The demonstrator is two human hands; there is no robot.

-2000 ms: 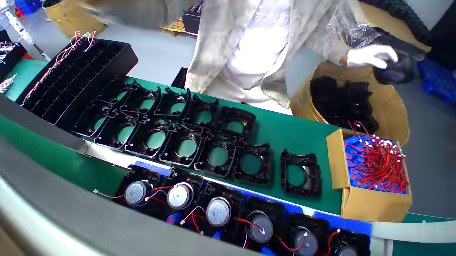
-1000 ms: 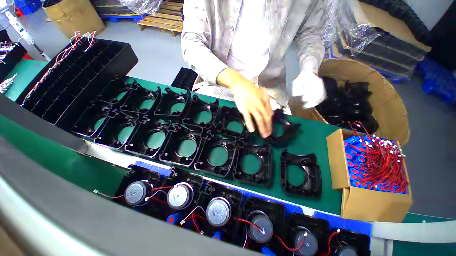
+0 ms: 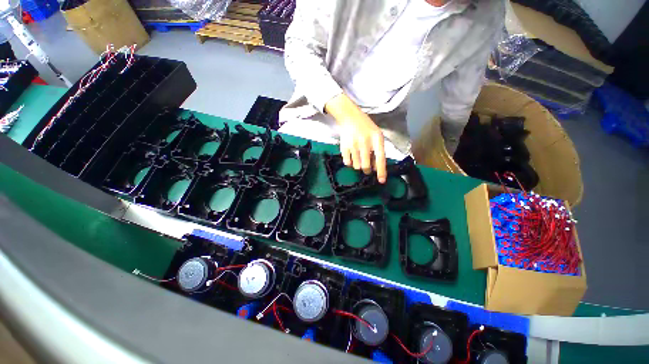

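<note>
Neither my left hand nor my right hand is in view. Nearest in front, a row of speaker assemblies (image 3: 310,301) with silver-grey discs and red leads lies over a blue mat (image 3: 487,313). Beyond it, black speaker housings (image 3: 420,249) lie in two rows on the green bench (image 3: 445,195), their round holes showing green. A person across the bench has a bare hand (image 3: 361,146) with fingertips at two back-row housings, the right-end one (image 3: 407,186) tilted. The person's other arm reaches down at the parts drum; that hand is hidden.
The parts drum (image 3: 558,142), holding black housings, stands beyond the bench. A small carton (image 3: 537,290) of blue and red parts is at the right. A long speaker tray (image 3: 121,106) with overhanging wires is at the left. A pale curved beam (image 3: 142,302) crosses the foreground.
The person's gloved hand has gone from above the bench to out of sight at the drum. The right-end back-row housing now lies on the bench. The one beside it has shifted and turned slightly.
</note>
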